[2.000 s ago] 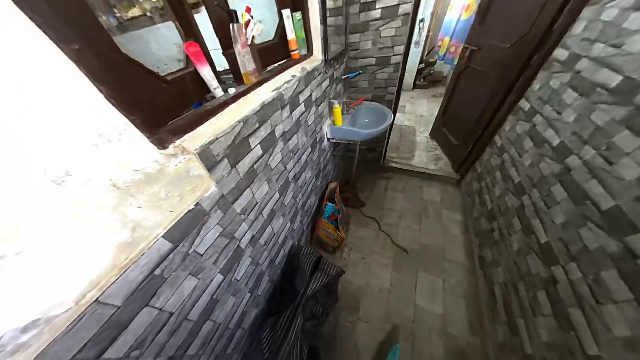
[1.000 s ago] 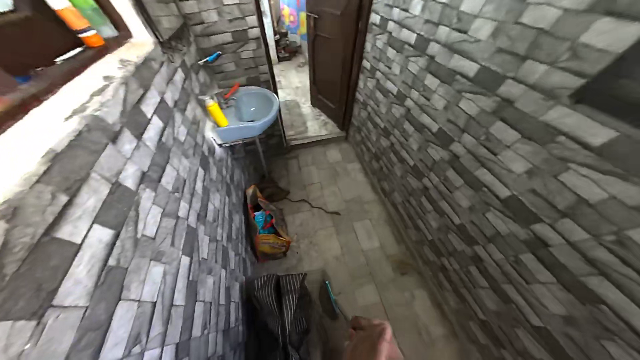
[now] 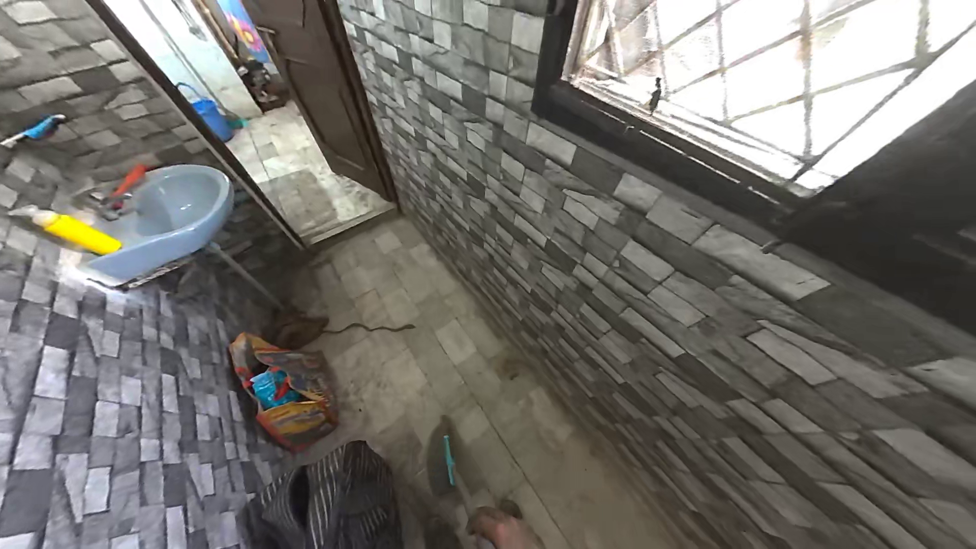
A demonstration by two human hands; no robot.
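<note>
At the bottom edge, what looks like my right hand [image 3: 502, 528] is partly in view, blurred and with its fingers bent; whether it grips anything is unclear. Just above and left of it, a narrow turquoise strip [image 3: 449, 460] lies over a dark oval shape, too blurred to name. A dark cloth with pale stripes [image 3: 358, 496] is bunched to the left of the hand. Beyond it, an open orange and red patterned bag [image 3: 301, 423] stands on the floor against the wall, with a blue item [image 3: 273, 389] inside. My left hand is out of view.
A blue washbasin [image 3: 171, 229] with a yellow bottle [image 3: 82, 233] and a red-orange item [image 3: 130, 181] is at left. A brown cloth [image 3: 299, 329] and a dark cord [image 3: 370, 327] lie below it. A brown door [image 3: 324, 91] stands open beyond. At right is a barred window [image 3: 724, 84].
The view has swung right, bringing the barred window into sight. The hand, not seen two seconds ago, appears one second ago and stays at the bottom edge.
</note>
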